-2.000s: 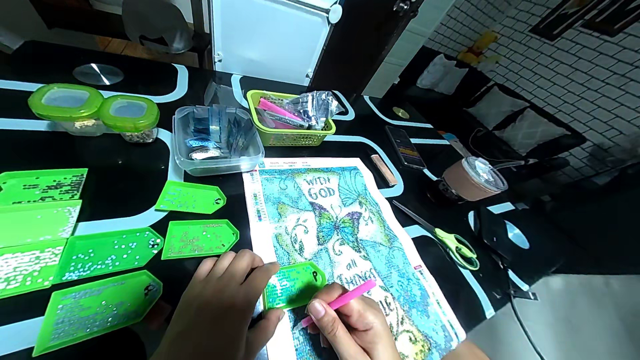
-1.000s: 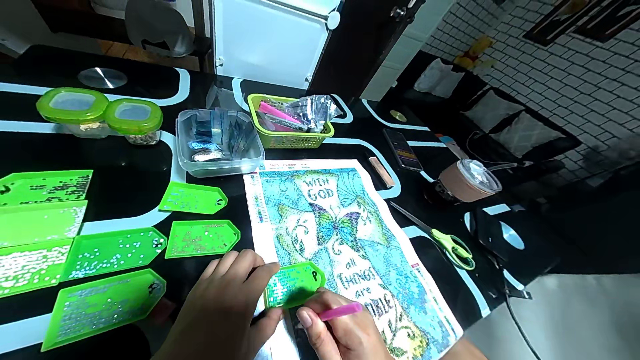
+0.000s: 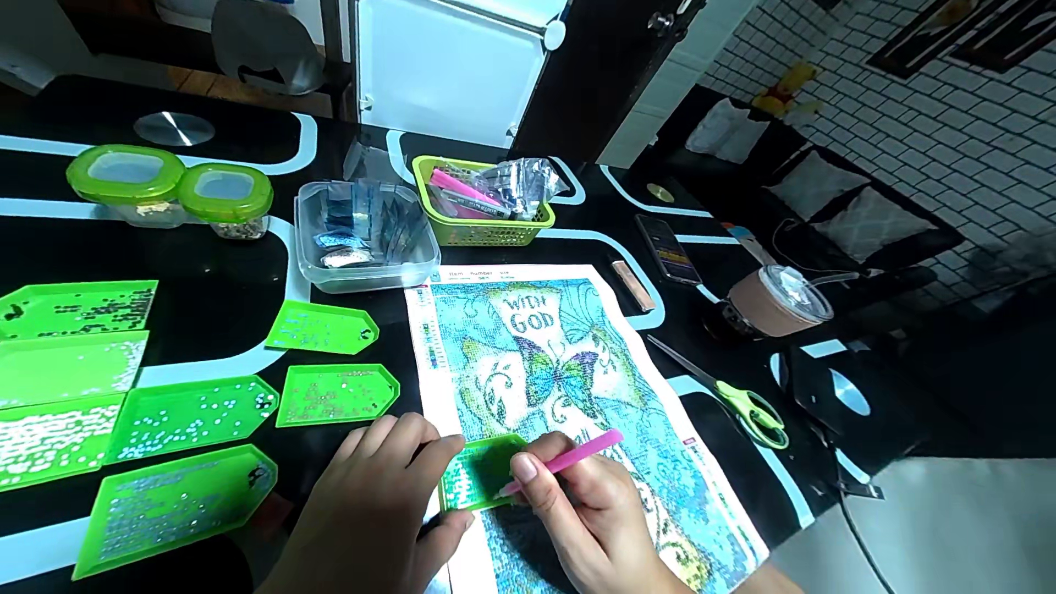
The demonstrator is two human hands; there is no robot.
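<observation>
A diamond painting canvas (image 3: 660,429) with a butterfly and lettering lies on the table. My left hand (image 3: 384,495) grips the left end of a small green plastic tray (image 3: 480,472) that holds shiny beads and rests over the canvas. My right hand (image 3: 582,511) holds a pink applicator pen (image 3: 582,450), its tip down at the tray's lower right part. Left of my hands lie several more green bead trays, among them one with pale beads (image 3: 186,417), one with reddish beads (image 3: 338,394) and a large one (image 3: 177,507). My hands hide part of the canvas.
Behind the canvas stand a clear plastic tub (image 3: 367,276) with packets and a green basket (image 3: 487,233). Two green-lidded containers (image 3: 128,177) are at the left. Right of the canvas lie scissors (image 3: 747,408), a phone (image 3: 667,249) and a lidded cup (image 3: 771,305).
My right hand has brought the pen tip from the canvas beside the small tray into that tray. My left hand stays at the tray's left end.
</observation>
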